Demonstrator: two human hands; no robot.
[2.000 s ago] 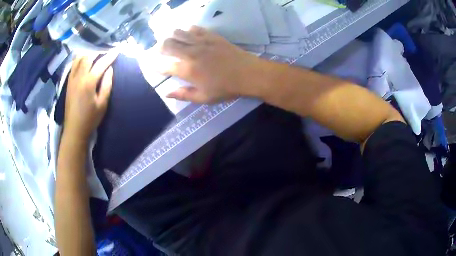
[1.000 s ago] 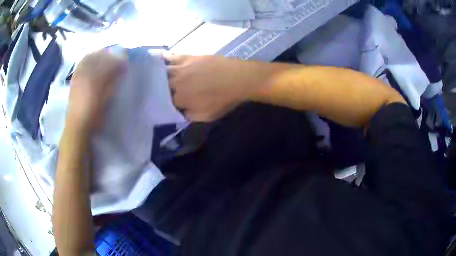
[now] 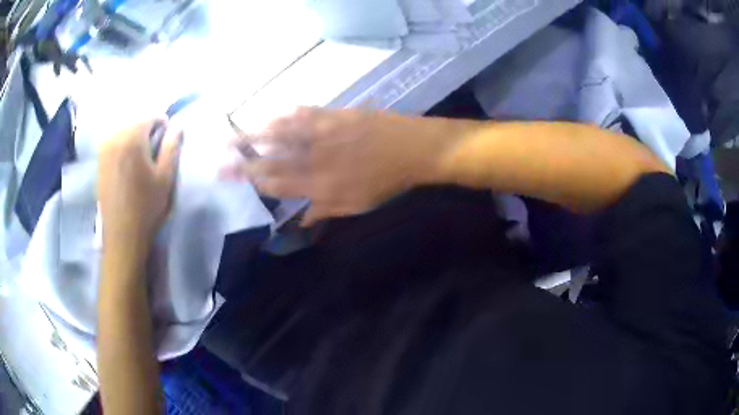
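A pale garment panel (image 3: pixel 190 259) hangs over the table's front edge below the bright needle area. Dark navy cloth (image 3: pixel 241 258) shows along its right side. My left hand (image 3: pixel 134 178) is on the panel's left part, thumb and fingers around a fold of it. My right hand (image 3: pixel 328 162) is blurred, its fingertips at the panel's upper right edge. A thin dark item (image 3: pixel 243 144) shows by those fingertips; I cannot tell whether it is held. Glare hides the needle and presser foot.
Pale cut pieces (image 3: pixel 433 23) lie at the upper right on the table, by its ruler-marked edge (image 3: pixel 502 28). Pale and navy cloth (image 3: pixel 620 77) is heaped at the right. A blue basket (image 3: pixel 202 389) is below. Navy cloth (image 3: pixel 47 166) lies at the left.
The navy piece at the needle two seconds ago has given way to the pale panel. Since one second ago, the panel's upper right edge has shifted left and my right fingers have spread.
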